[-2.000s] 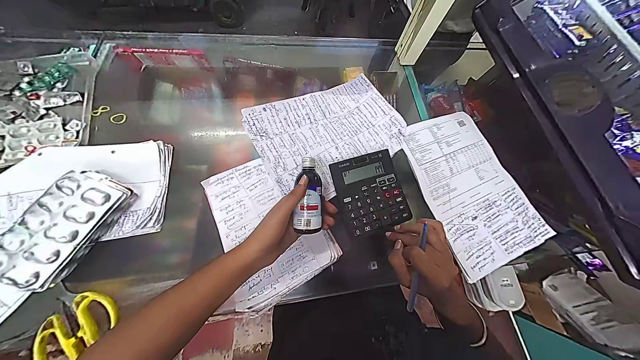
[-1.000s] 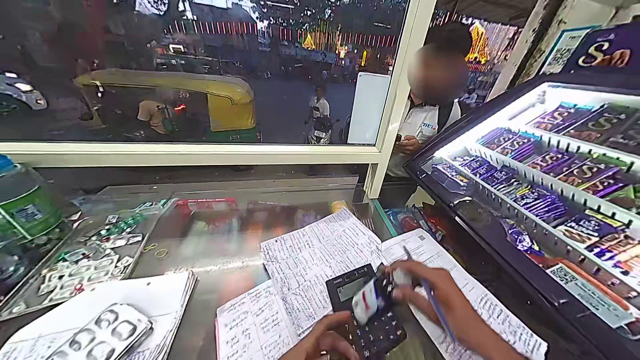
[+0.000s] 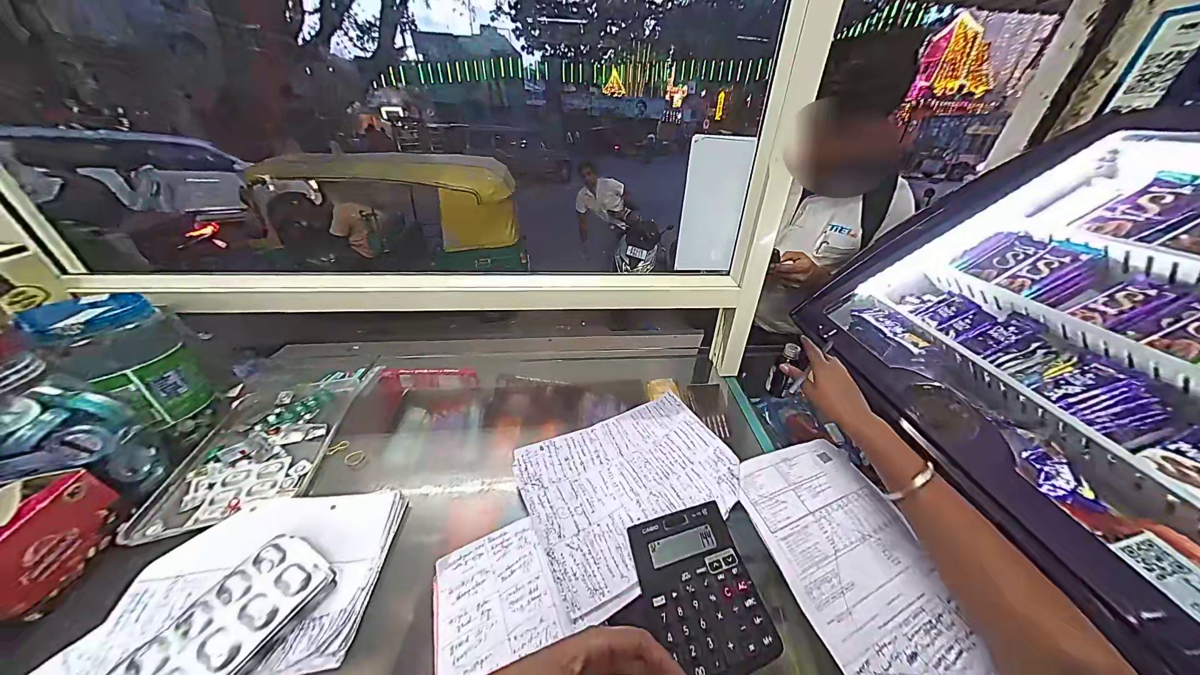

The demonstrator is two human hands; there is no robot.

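Observation:
My right hand (image 3: 834, 382) reaches out past the counter's right corner, with a thin pen between its fingers. A small dark bottle with a light cap (image 3: 781, 370) is upright at its fingertips; whether they touch is unclear. My left hand (image 3: 605, 653) is at the bottom edge, bent and partly cut off, beside a black Casio calculator (image 3: 705, 586) whose display is lit with digits. The calculator lies over handwritten sheets (image 3: 623, 497). To its right is a printed and handwritten paper (image 3: 844, 553). A blister pack (image 3: 230, 609) rests on stacked papers at the lower left.
A tray of loose blister strips (image 3: 253, 469), a green-labelled plastic jar (image 3: 141, 366) and a red box (image 3: 56, 544) are at left. A lit chocolate display case (image 3: 937, 412) borders the right. Beyond the window frame (image 3: 422, 295), a person (image 3: 834, 225) stands at the opening.
My right hand has moved from above the calculator out toward the opening, and the bottle is now out there too. My left hand has drawn back toward the lower edge.

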